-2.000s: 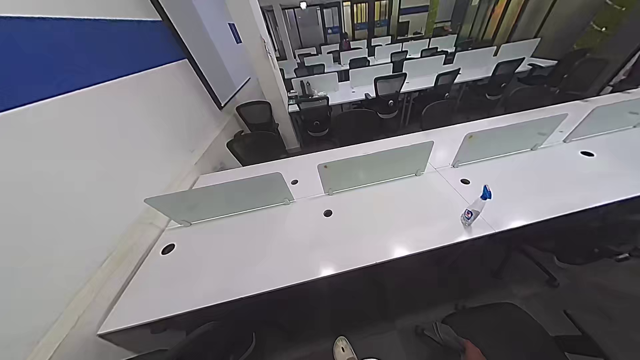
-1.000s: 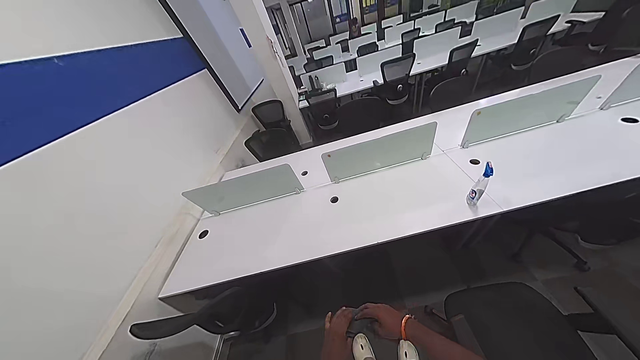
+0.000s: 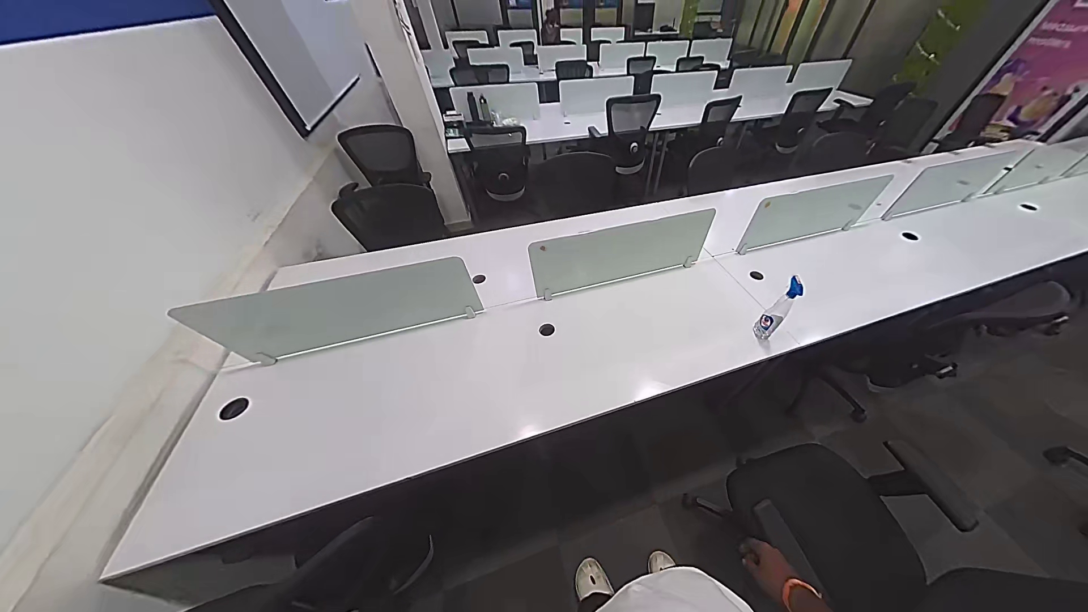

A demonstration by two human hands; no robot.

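Note:
At the bottom right, my right hand (image 3: 765, 568), with an orange band at the wrist, hangs low beside the seat of a black office chair (image 3: 820, 510); its fingers look curled, and whether it holds anything is not clear. My left hand is out of view. On the long white desk (image 3: 408, 391), near its front edge, a clear spray bottle (image 3: 769, 321) with a blue trigger head stands upright. Frosted glass dividers (image 3: 625, 251) run along the middle of the desk. A round black cable hole (image 3: 546, 330) lies left of the bottle.
A wall (image 3: 102, 204) borders the desk's left end. Another dark chair (image 3: 340, 569) is tucked below the front edge at the lower left. Black mesh chairs (image 3: 387, 183) stand behind the desk by a pillar (image 3: 425, 110). My shoes (image 3: 592, 580) are on the dark floor.
One second ago both hands were together low in front of me; now they are apart, the right hand by the chair and the left out of view. The spray bottle stays on the desk.

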